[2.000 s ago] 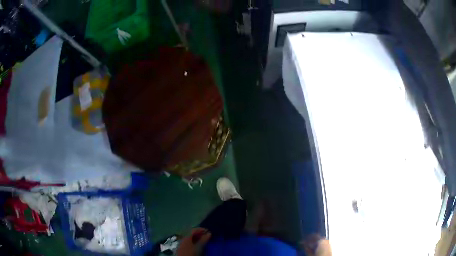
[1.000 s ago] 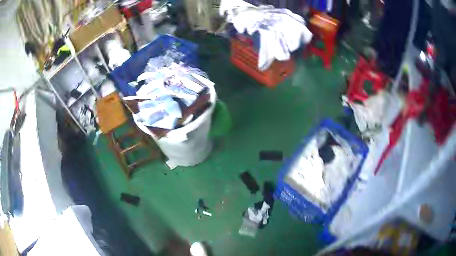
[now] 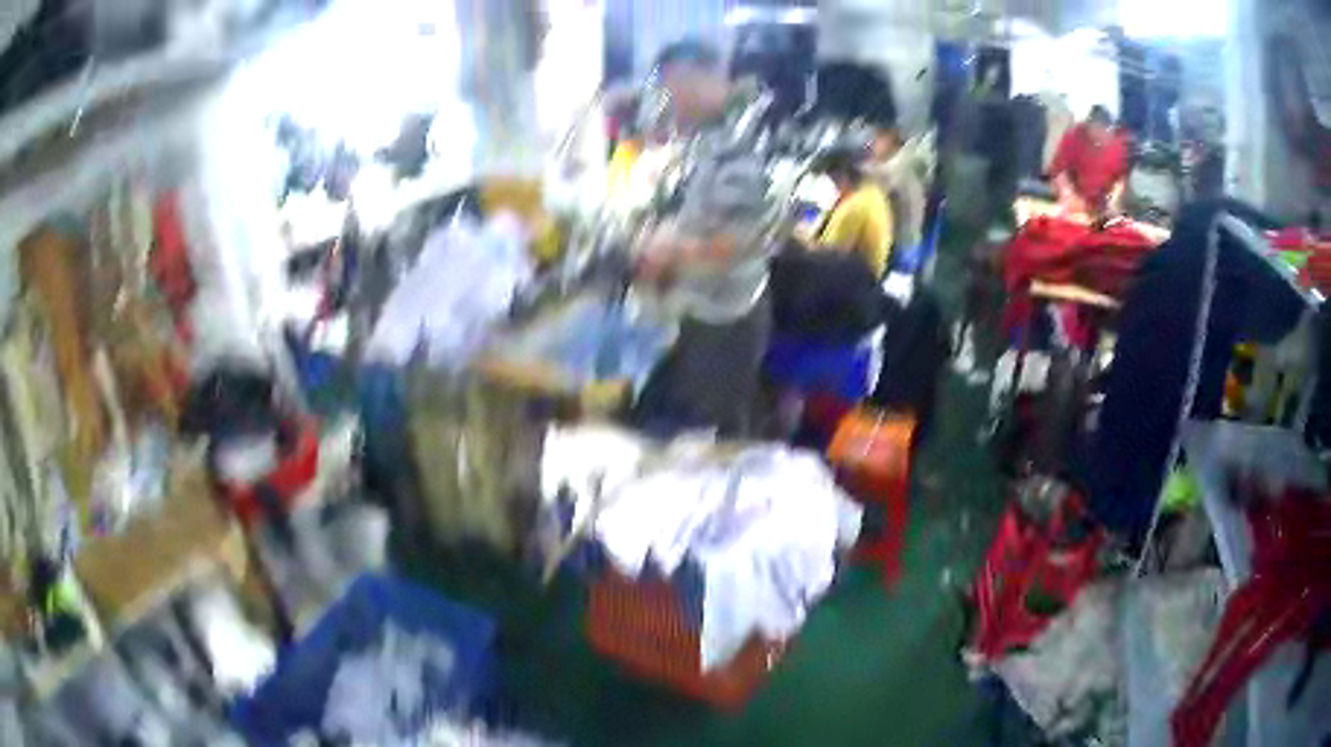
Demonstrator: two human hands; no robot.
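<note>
Neither of my hands is in the picture. The view is blurred. Nearest in front, an orange-red crate stands on the green floor under a heap of white pieces that hangs over its edge. At the lower left a blue plastic crate holds pale cloth and is cut off by the bottom edge.
An orange-red stool stands right of the heap. Red cloth lies at the right. A person in grey stands at a table behind, with a person in yellow and a person in red further back. Shelves stand at the left.
The view has swung up from the ironing table and floor to the workshop beyond. My hands, at the bottom edge two seconds ago, are out of view. The orange-red crate now appears nearer the middle.
</note>
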